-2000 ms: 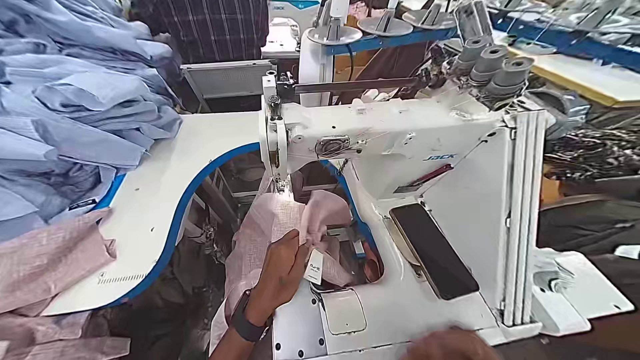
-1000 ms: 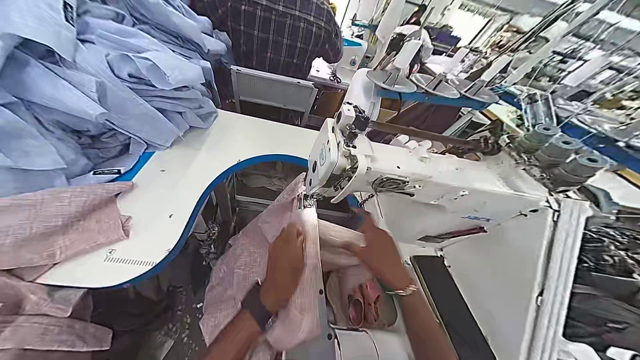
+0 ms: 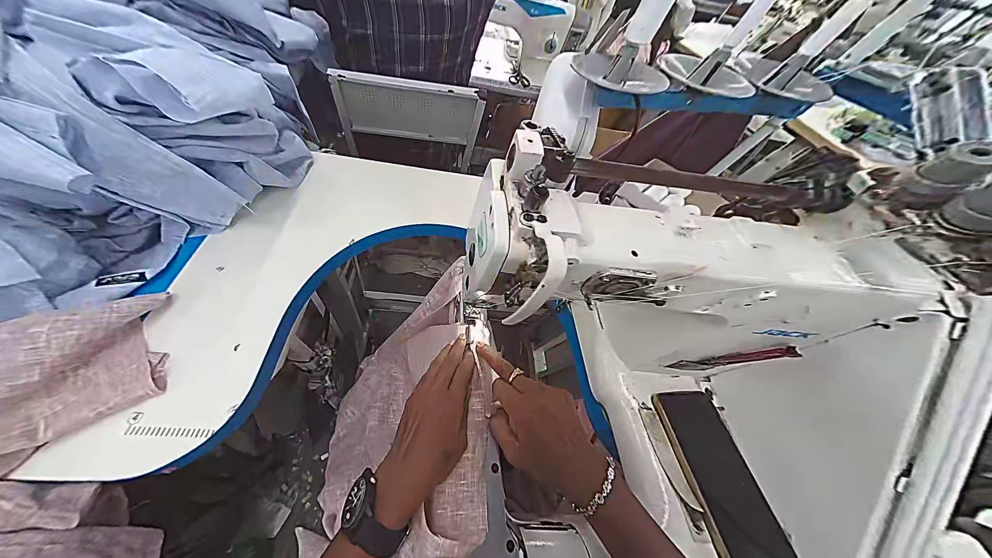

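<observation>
A white Jack industrial sewing machine [image 3: 620, 240] reaches in from the right, its presser foot [image 3: 471, 314] down near a seam of pink woven fabric [image 3: 387, 395]. My left hand [image 3: 434, 418], with a black watch at the wrist, lies flat on the fabric, fingertips just in front of the foot. Beside it my right hand [image 3: 535, 422], wearing a ring and a bracelet, has its fingers on the fabric's right edge close to the foot. Whether the right fingers pinch the cloth is unclear. The fabric drapes over the narrow machine bed and hangs down on the left.
Light blue garments [image 3: 155, 132] are heaped on the white curved table [image 3: 256, 256] at the left, with more pink fabric [image 3: 77, 372] below them. A dark phone [image 3: 721, 473] lies on the machine base at right. Thread stands [image 3: 620, 74] and a person in a checked shirt [image 3: 403, 39] are behind.
Two seconds ago my right hand was low, away from the fabric; now it is beside my left hand at the presser foot. A white tag seen earlier on the fabric no longer shows.
</observation>
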